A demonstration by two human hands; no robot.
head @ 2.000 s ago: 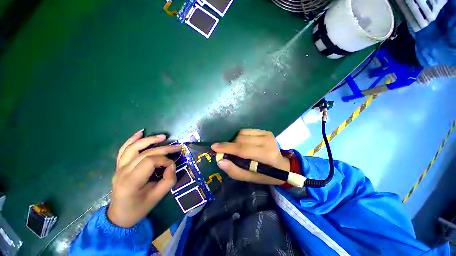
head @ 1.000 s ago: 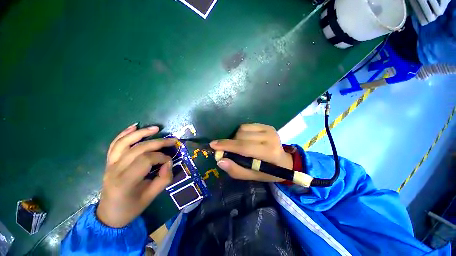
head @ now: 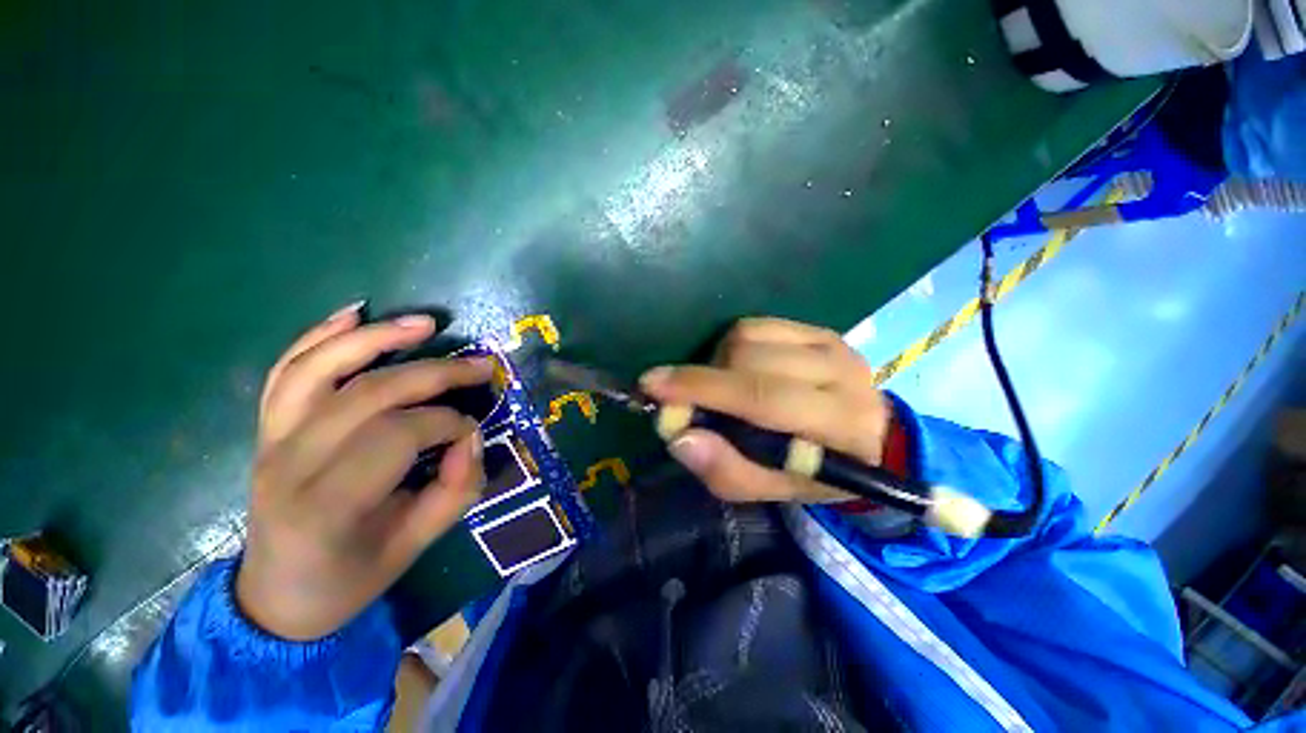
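The blue PCB panel (head: 542,441) lies on the green mat close to my body, with white-bordered LCD screens (head: 523,539) along its left side and hooked orange flex tails (head: 607,473) sticking out to the right. My left hand (head: 365,465) covers the panel's upper left part, its fingertips on a screen at the upper end; what lies under the fingers is partly hidden. My right hand (head: 781,408) grips the black soldering iron (head: 859,477) like a pen. The iron's tip, slightly blurred, points left and is a little right of the panel, apart from it.
A stack of loose LCD modules (head: 43,584) stands at the far left. A white tub (head: 1146,32) is at the top right, cut off by the edge. Beyond the bench edge are a blue stool (head: 1167,179), a person's blue sleeve (head: 1269,122) and yellow-striped floor tape (head: 1203,433).
The iron's tip has drawn back right, off the panel's upper end. The view has shifted, so the screens at the top have left it. My left hand stays at the panel.
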